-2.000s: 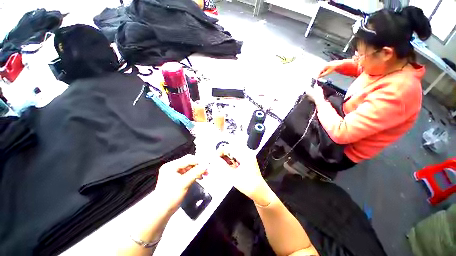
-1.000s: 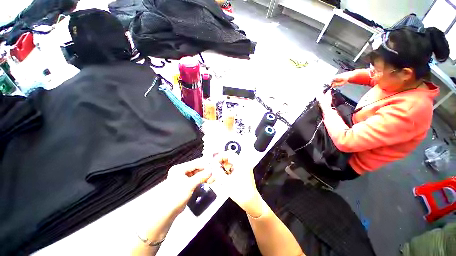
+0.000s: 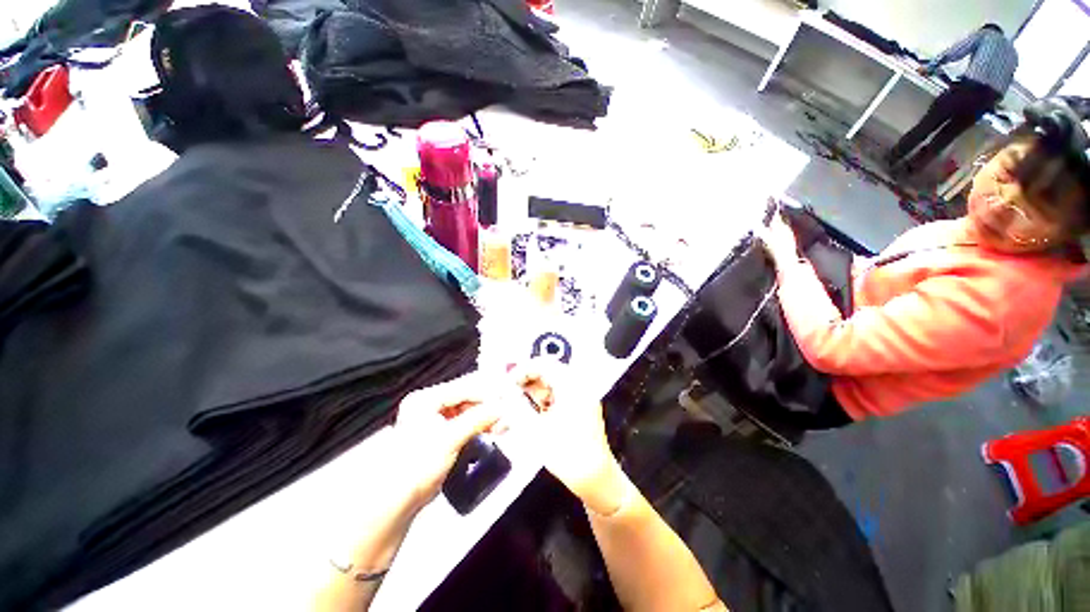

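Note:
My left hand [image 3: 448, 421] and my right hand [image 3: 564, 418] are close together above the white table's near edge, fingertips bent inward and almost touching. Both are overexposed. Any needle or thread between the fingertips is too small and bright to make out. A black thread cone [image 3: 551, 348] stands just beyond my hands. A dark phone-like rectangle [image 3: 477, 475] lies at the table edge below them. A black garment [image 3: 741, 502] lies below and right of my right hand.
A tall stack of black garments [image 3: 263, 287] is at left. Beyond my hands are a magenta bottle [image 3: 447, 197], two black cones [image 3: 631, 325] and small dark bits. A person in orange [image 3: 944, 317] sits at right with black cloth. A red stool [image 3: 1042, 469] is far right.
My hands have come together from a wider spacing. The person in orange has turned their head towards this side. Another person now shows in the far background.

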